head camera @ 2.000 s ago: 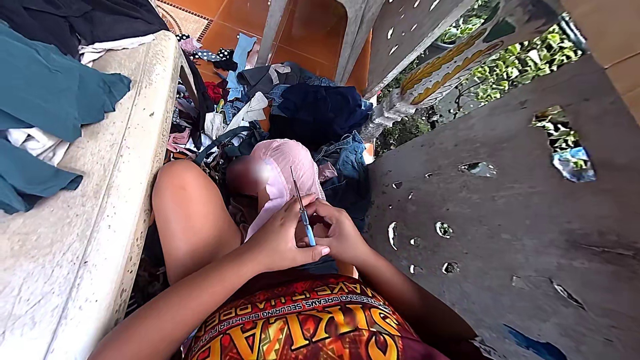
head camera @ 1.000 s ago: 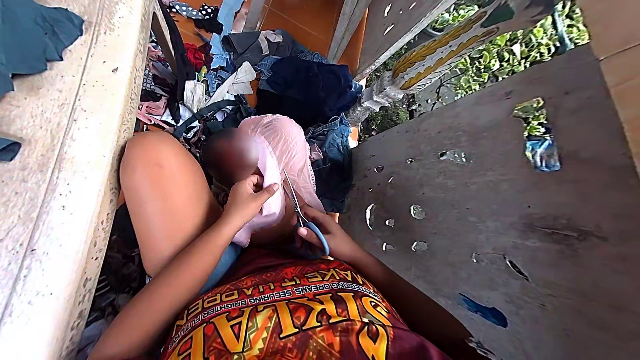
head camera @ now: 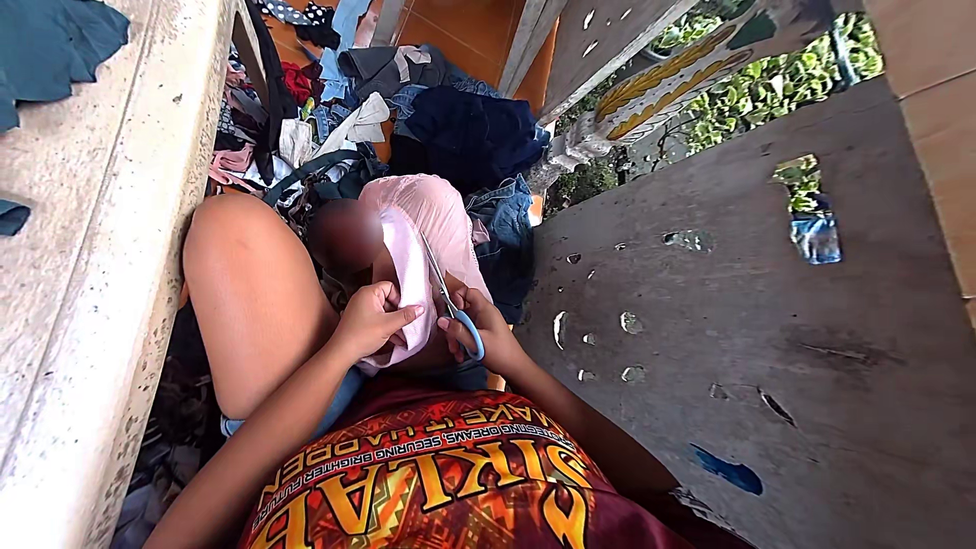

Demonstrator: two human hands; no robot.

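Pink fabric point(head camera: 415, 305) hangs between my hands, over my lap. My left hand point(head camera: 374, 320) pinches its edge between thumb and fingers. Blue-handled scissors point(head camera: 465, 324) are in my right hand point(head camera: 484, 328), their blades pointing up and away from me along the right side of the cloth. Whether the blades are apart is hard to tell. More pale pink cloth point(head camera: 427, 198) lies just beyond the hands, bunched and rounded. A blurred patch beside it hides what is there.
A worn white bench or table edge point(head camera: 114, 252) runs along the left, with dark green cloth point(head camera: 61, 53) on it. A heap of clothes and scraps, including navy cloth point(head camera: 473, 133) and denim point(head camera: 503, 221), covers the floor ahead. A grey, holed panel point(head camera: 732, 305) stands close at right.
The hands, close together around the scissors two seconds ago, are now apart, with the pink fabric held up by the left hand and the scissors beside it in the right.
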